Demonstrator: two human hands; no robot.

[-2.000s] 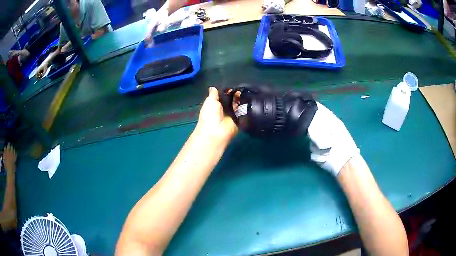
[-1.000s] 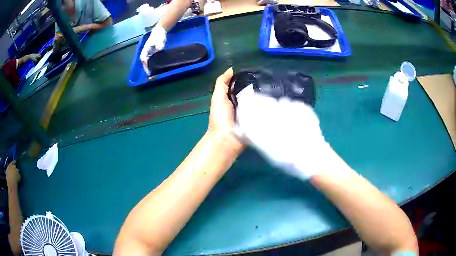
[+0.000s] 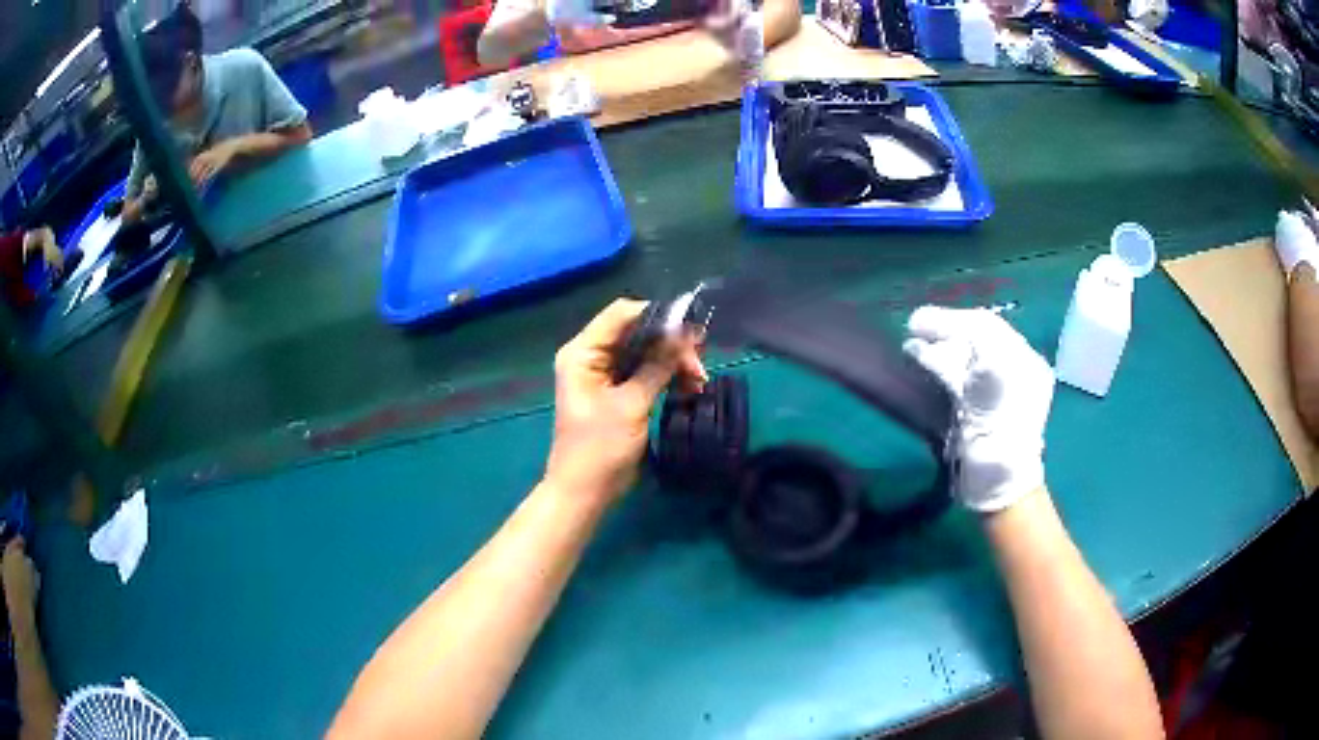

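Black over-ear headphones (image 3: 854, 354) are held between my hands above the green bench, blurred by motion. The headband arches on top and the two ear cups hang below it, one cup's round cushion side showing. My bare left hand (image 3: 615, 383) grips the headband's left end near the slider. My right hand (image 3: 987, 405), in a white glove, is at the headband's right end with its fingers curled against it. Whether a cloth is in the glove cannot be told.
A blue tray (image 3: 506, 217) stands on the conveyor at left; another blue tray (image 3: 868, 217) holds headphones. A white bottle (image 3: 1096, 330) with open cap stands at right beside cardboard (image 3: 1251, 325). A white scrap (image 3: 122, 536) and fan (image 3: 119, 714) are at left. Other people are around.
The headphones have turned and opened out, with cups now hanging below the headband. My right hand has moved right, off the left part. The black case and the other person's gloved hand have left the left tray.
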